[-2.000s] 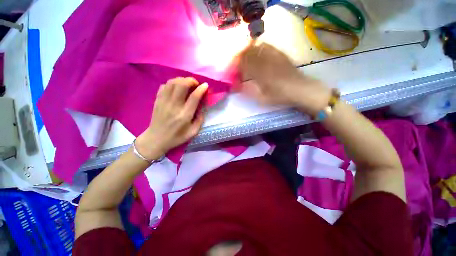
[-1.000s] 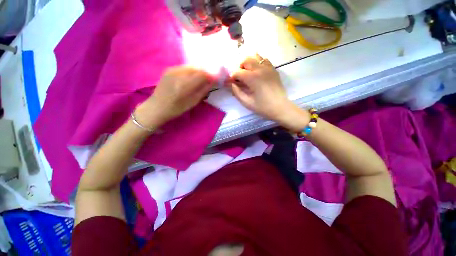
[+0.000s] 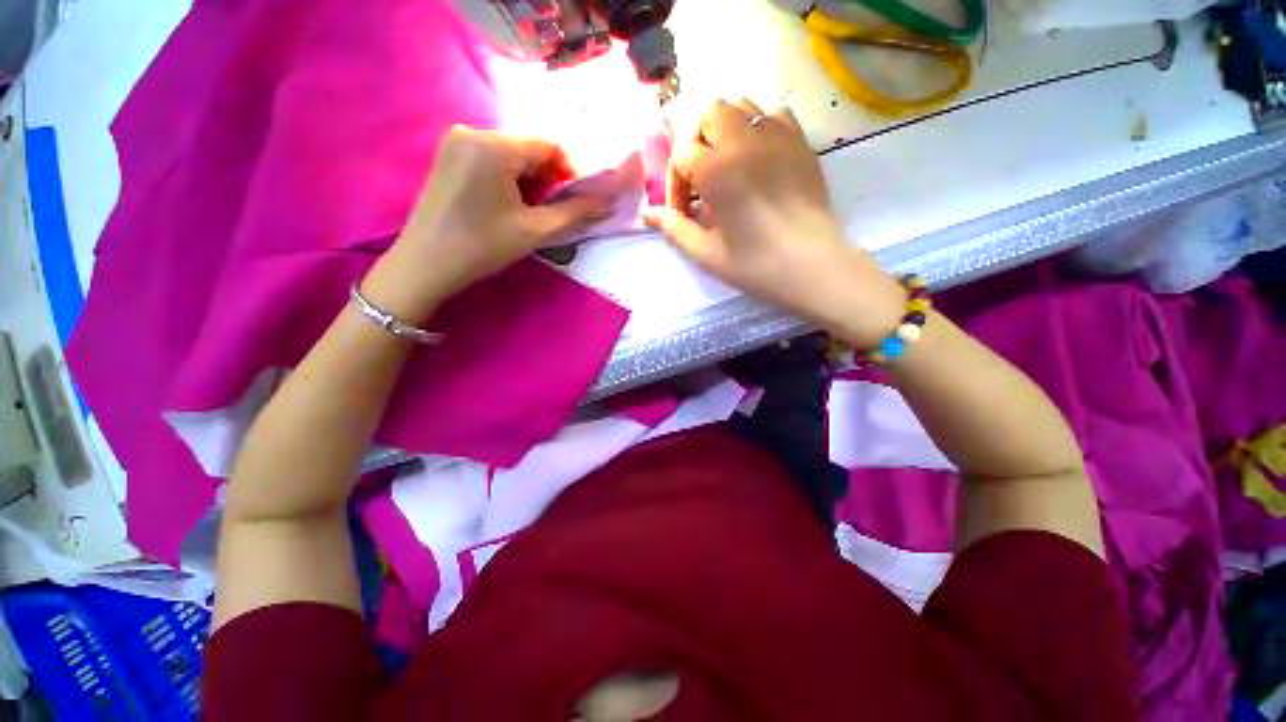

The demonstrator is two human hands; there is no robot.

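A large magenta garment panel [image 3: 339,155] spreads over the left of the table, one corner hanging over the front edge. My left hand [image 3: 494,205] pinches a small pale-lilac and magenta piece [image 3: 609,195] between thumb and fingers, left of the needle. My right hand [image 3: 741,184] has its fingertips at the right end of the same piece, just below the needle. The presser foot and needle [image 3: 667,88] are above my fingers, partly lost in bright glare. Where the piece joins the panel cannot be told.
Scissors with green and yellow handles [image 3: 891,64] lie right of the needle. A ruler strip [image 3: 987,240] runs along the table's front edge. Blue tape [image 3: 59,268] is at the left. Magenta and white pieces [image 3: 557,459] lie on my lap, with more at right. A blue basket [image 3: 106,649] is below left.
Both hands came together below the needle, and the right hand's blur is gone. The panel's corner swung down over the front edge. The view shifted, so the scissors sit higher and partly cut off.
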